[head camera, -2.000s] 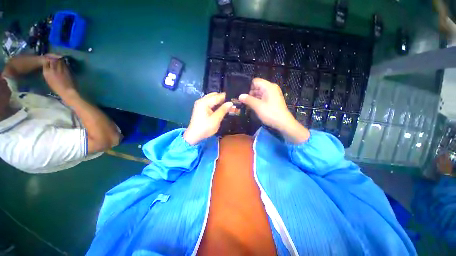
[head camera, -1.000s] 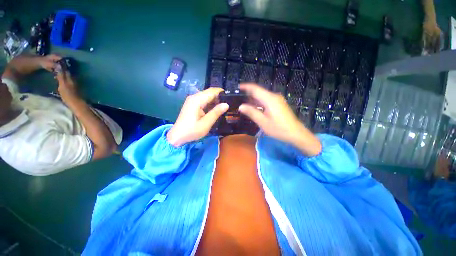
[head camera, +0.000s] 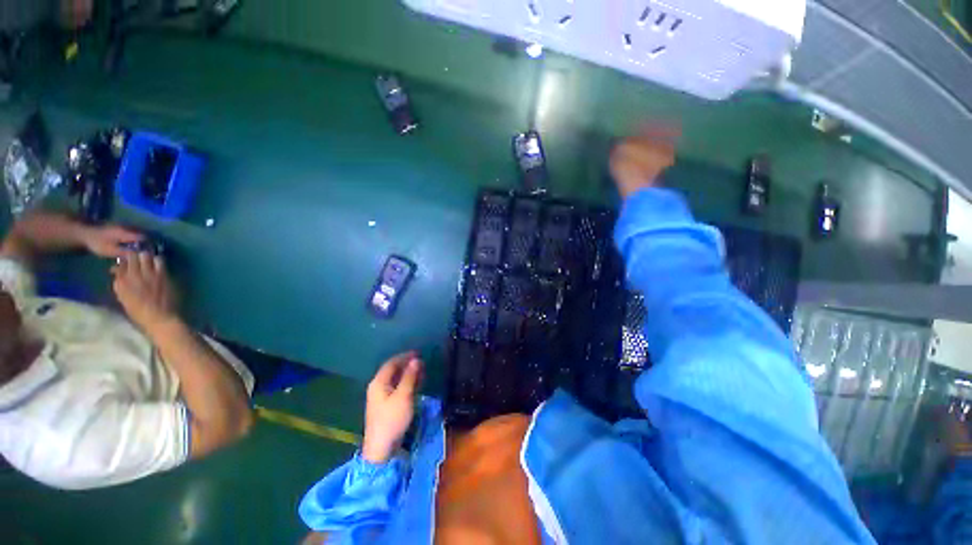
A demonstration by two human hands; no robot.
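My right hand (head camera: 644,158) is stretched out over the far side of the green bench, beyond the black blister tray (head camera: 508,346); it is blurred and I cannot tell whether it holds anything. My left hand (head camera: 392,405) is near the bench's front edge, left of the tray, fingers curled, with nothing visible in it. A black handheld unit (head camera: 392,286) lies on the bench left of the tray. Another unit (head camera: 530,161) lies at the tray's far edge. My right sleeve hides part of the tray.
A blue bin (head camera: 160,177) stands at the left beside a co-worker's hands (head camera: 143,266). More units lie far off (head camera: 395,103) and at the right (head camera: 758,185). A clear blister tray (head camera: 860,373) is at the right. A white power strip (head camera: 629,37) hangs across the top.
My hands have parted from the black unit they held together. My right arm has reached far forward; my left hand has moved left and down. The view has tilted up, showing the power strip.
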